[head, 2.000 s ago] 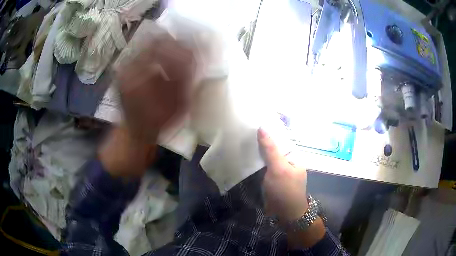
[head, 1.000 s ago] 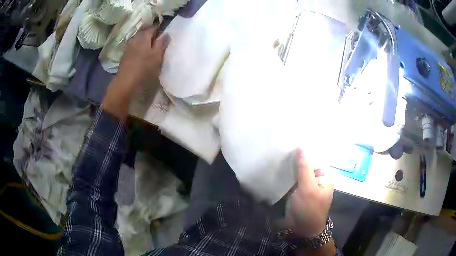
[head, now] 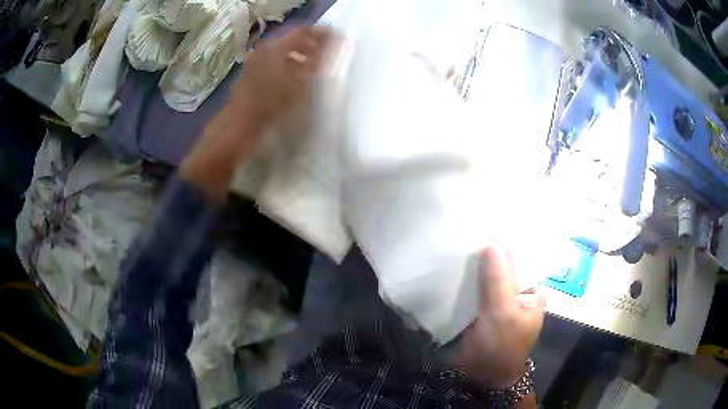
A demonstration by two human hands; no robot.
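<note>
White cut fabric panels (head: pixel 407 216) lie in front of me and hang over the table's front edge. My left hand (head: pixel 279 76) is motion-blurred at their upper left; whether it grips the cloth cannot be told. My right hand (head: pixel 504 311) holds the lower right corner of a panel at the front edge, thumb on top and fingers partly hidden. The sewing machine (head: pixel 690 128) has a blue head at the right. Its needle area is lost in white glare.
Cream pleated bundles (head: pixel 195 68) lie on grey cloth (head: pixel 152 132) at the upper left. A blue plate (head: pixel 573 268) and a slim dark tool (head: pixel 672 289) are at the right front. Printed fabric (head: pixel 80 232) is heaped lower left, below the table.
My left hand has moved right from beside the pleated bundles onto the white fabric. The panel's left part has shifted and folded. My right hand stays at the front corner, slightly lower right in view.
</note>
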